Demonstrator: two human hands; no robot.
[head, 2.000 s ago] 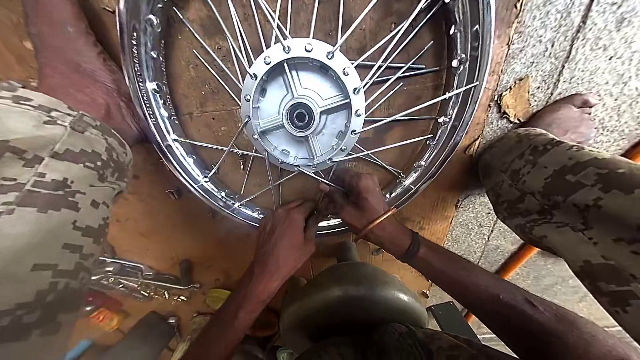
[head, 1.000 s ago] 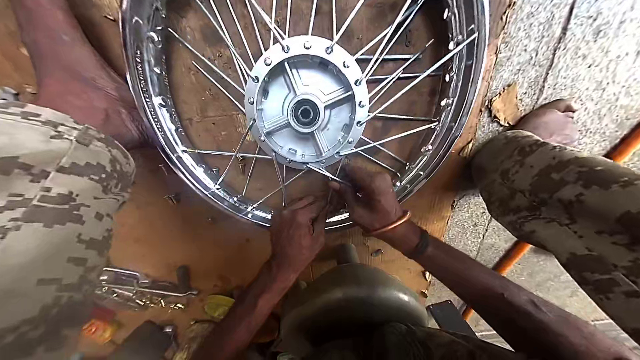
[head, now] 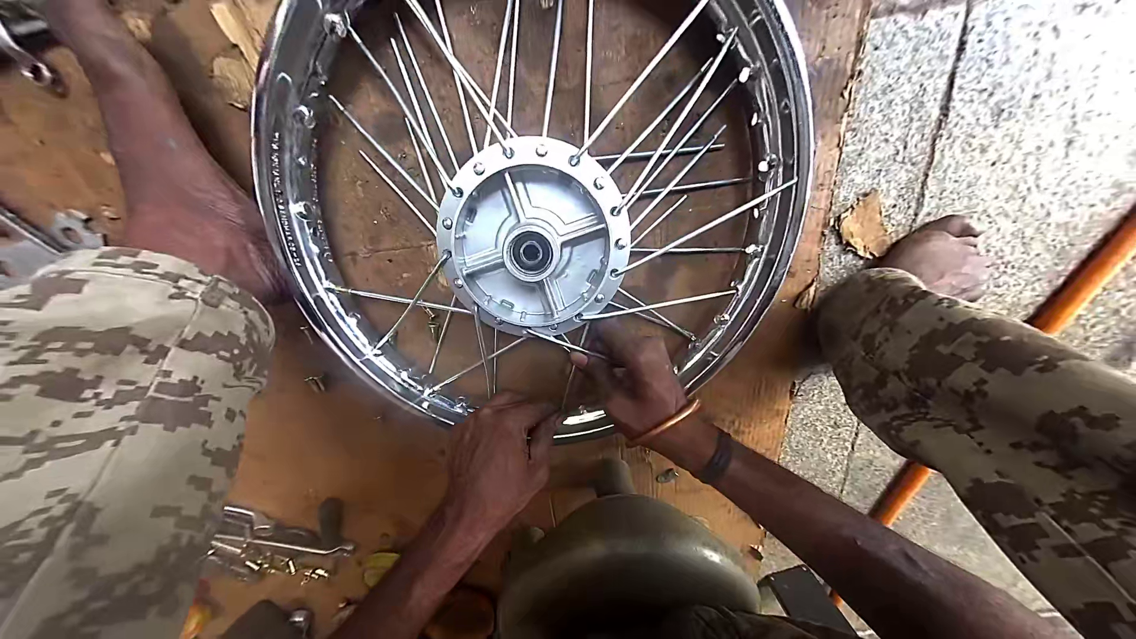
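Observation:
A chrome wheel rim [head: 803, 133] lies on a brown wooden board, with a silver aluminium hub [head: 535, 244] inside it. Metal spokes [head: 648, 75] fan out from the hub flange; some reach the rim, while others end short of it. My left hand [head: 501, 453] is at the rim's near edge, its fingertips closed around the lower end of a thin spoke. Just below the hub, my right hand [head: 635, 377] pinches a spoke near the flange, its fingers partly hidden by their own curl.
Wrenches [head: 284, 541] and small brass nipples [head: 311, 575] lie at lower left. A rounded metal object [head: 621, 568] stands close below the rim. An orange pole [head: 1078, 284] crosses the stone paving at right. My bare feet flank the wheel, and more metal tools [head: 35, 235] lie far left.
My left hand has stayed by the near rim, shifting slightly to the right since the earliest frame. My right hand remains below the hub, its fingers turned a little differently.

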